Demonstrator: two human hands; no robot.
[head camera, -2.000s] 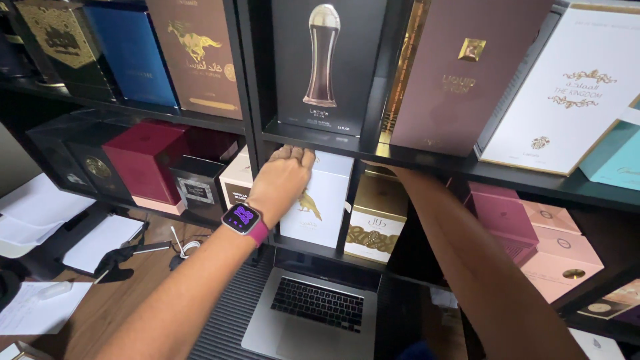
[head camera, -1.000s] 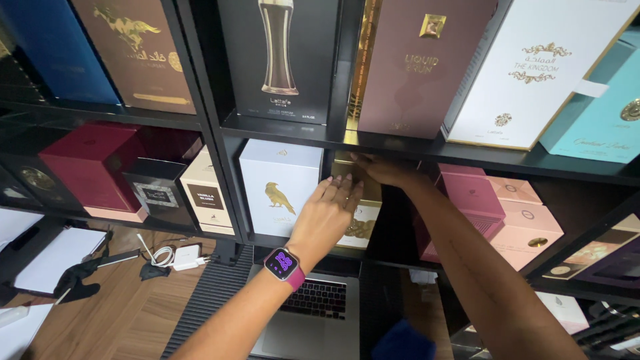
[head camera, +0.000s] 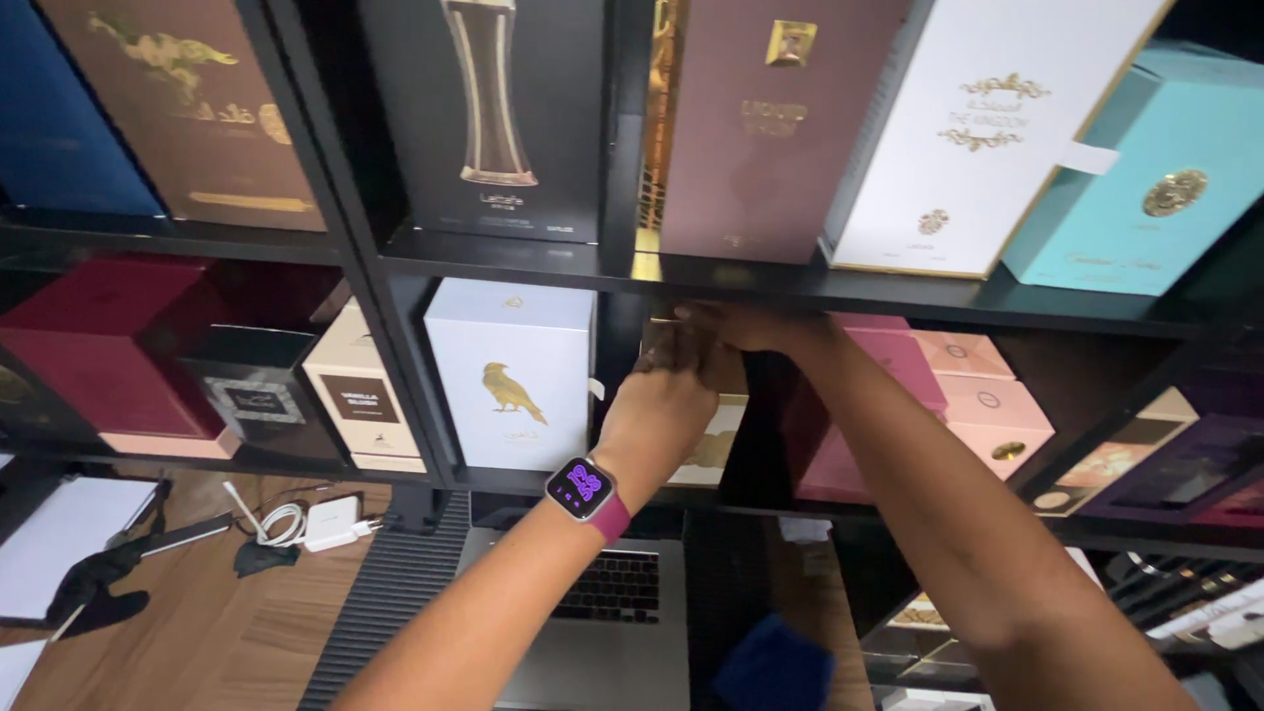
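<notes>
Both my hands reach into a lower cubby of a black shelf. My left hand (head camera: 671, 400), with a smartwatch on a magenta strap at the wrist, lies over the front and top of a gold and white perfume box (head camera: 715, 441). My right hand (head camera: 746, 324) is in shadow at the same box's top, under the shelf board; its fingertips are hard to make out. Whether either hand grips the box cannot be told. Left of it stands a white perfume box with a golden bird (head camera: 513, 380). Pink boxes (head camera: 973, 395) stand to the right, partly behind my right forearm.
The black shelf board (head camera: 583, 265) runs just above my hands, bearing tall perfume boxes, among them a black one (head camera: 533, 118) and a white one (head camera: 987, 128). Below are an open laptop (head camera: 602, 632), a white charger (head camera: 334, 523) and a black glove-like item (head camera: 94, 588).
My left hand has moved right, from the white bird box to the gold and white box. My right hand, hidden earlier behind the shelf board, now shows beside it. The view has shifted.
</notes>
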